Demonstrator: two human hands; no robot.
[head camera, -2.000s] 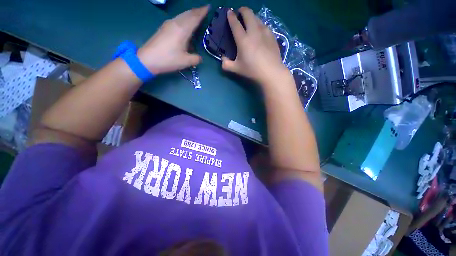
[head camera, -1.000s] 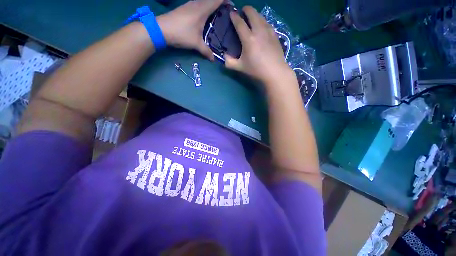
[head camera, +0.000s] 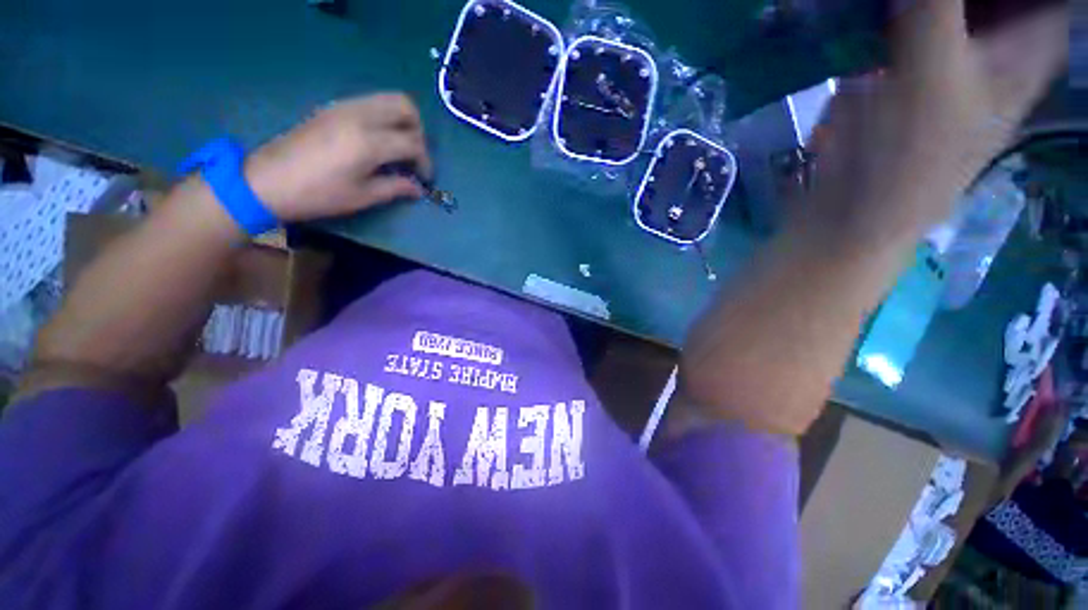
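Observation:
Three white-rimmed housings with black inner plates lie in a row on the green bench mat: the left one (head camera: 499, 69), the middle one (head camera: 605, 100) and the lower right one (head camera: 686, 187). Small wired parts lie across the middle and right ones. My left hand (head camera: 352, 155), with a blue wrist strap, is left of the housings, its fingertips closed on a small wired part (head camera: 442, 198) at the mat. My right hand (head camera: 984, 66) is raised at the top right, strongly blurred. A dark shape is beside it; whether I hold it cannot be told.
Crinkly clear bags (head camera: 704, 98) lie around the housings. My right arm largely hides the silver screw feeder. A teal item (head camera: 901, 322) and a clear bag (head camera: 988, 232) lie at right. A pale strip (head camera: 567, 296) lies by the bench edge. Cardboard boxes (head camera: 865, 506) stand below.
Both hands have left the black-plated housing, which now lies on the mat. My left hand has moved down-left to the wired part. My right hand has swung to the upper right.

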